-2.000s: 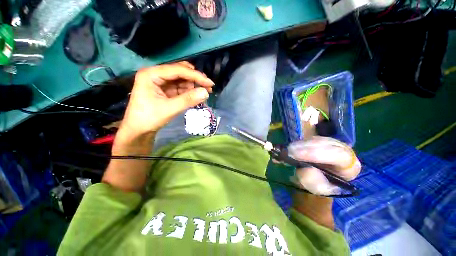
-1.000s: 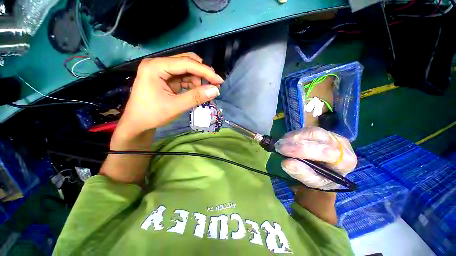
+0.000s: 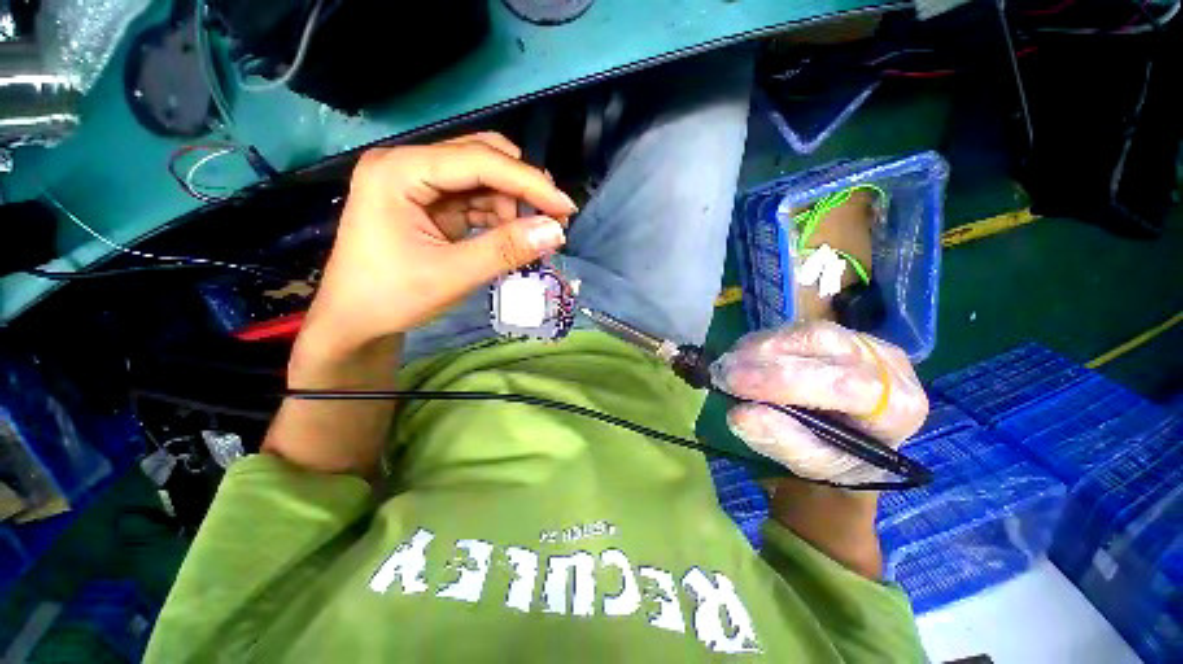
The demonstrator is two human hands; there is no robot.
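My left hand [image 3: 428,247], bare, pinches a small circuit board [image 3: 529,304] between thumb and fingers above my lap. The board has a white square face and thin red and dark wires at its right edge. My right hand [image 3: 817,400], in a clear plastic glove with a yellow band, holds a soldering iron [image 3: 690,363] like a pen. The iron's metal tip points left and ends close to the board's wired edge; I cannot tell if it touches. Its black cord [image 3: 545,405] runs left across my lap.
A teal bench [image 3: 571,59] lies ahead with a dark housing [image 3: 376,46], a round black cover [image 3: 169,71] and thin wires [image 3: 208,169]. A blue basket [image 3: 937,260] holding green wire stands right of my knee. Blue crates [image 3: 992,493] stand at the lower right.
The view has shifted, so bench items appear further up and left. My right hand has brought the iron's tip from a gap away to close beside the board. Both hands keep their holds.
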